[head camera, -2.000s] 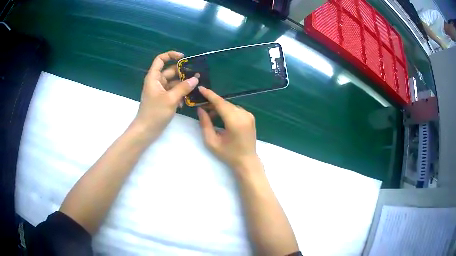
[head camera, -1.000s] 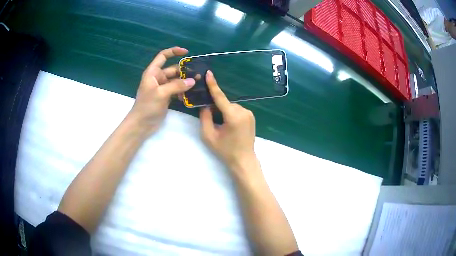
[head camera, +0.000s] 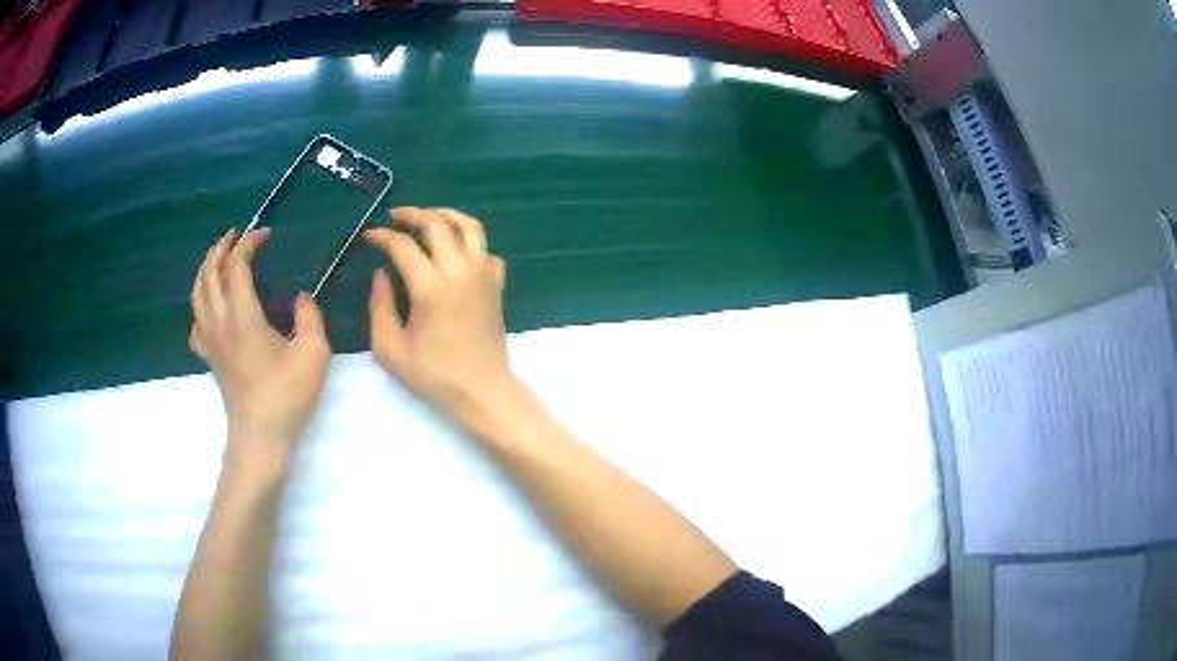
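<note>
A phone middle frame with a thin pale rim and see-through centre is tilted on or just above the green surface, left of centre. A small white patch shows at its far end. My left hand grips its near end between thumb and fingers and covers that end, so the orange edging is hidden. My right hand is just right of the frame, fingers apart and curved, with nothing seen in it. Whether a fingertip touches the rim I cannot tell.
The white mat lies under my forearms. Red trays stand along the far edge, with a black tray at the far left. Paper sheets and a grey panel are at the right, near a metal fixture.
The view has turned. The frame has swung from lying crosswise to pointing away, and moved left with my left hand. My right hand has come off the frame's near end.
</note>
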